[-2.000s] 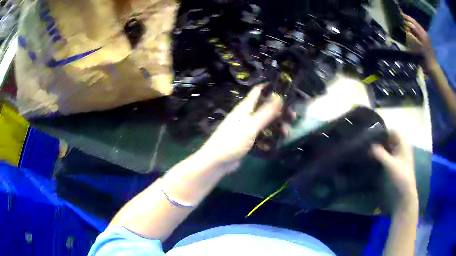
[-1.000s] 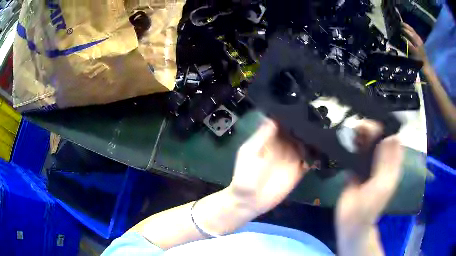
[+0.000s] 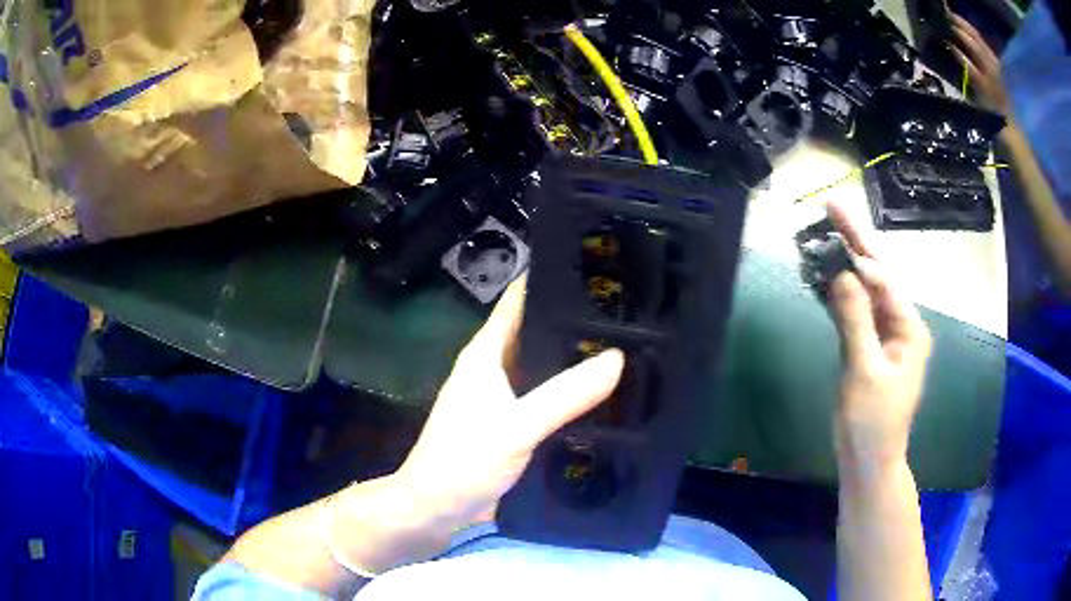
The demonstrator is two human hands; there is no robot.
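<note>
My left hand (image 3: 470, 434) holds the black socket panel housing (image 3: 711, 317) upright near my lap, thumb over its face. Its three large round openings show brass-yellow metal inside, and small slots with blue edges lie at the top end. A yellow-green wire (image 3: 613, 92) rises from behind its top end. My right hand (image 3: 881, 352) is to the right, over the mat, and pinches a socket insert (image 3: 826, 255), small and dark, between thumb and fingers. Its exact face is hard to tell. A grey-faced socket insert (image 3: 486, 261) lies on the mat left of the housing.
A heap of black parts (image 3: 669, 59) lies behind the housing. A brown paper sack (image 3: 153, 141) stands at left. Black panels (image 3: 934, 188) lie at the right back. The green mat (image 3: 270, 317) covers the bench. Blue bins (image 3: 59, 470) are below left. Another person's hand (image 3: 981, 65) is at upper right.
The housing has turned from slanted to nearly upright, with its openings towards me. My right hand has left it and moved right, now holding a small insert.
</note>
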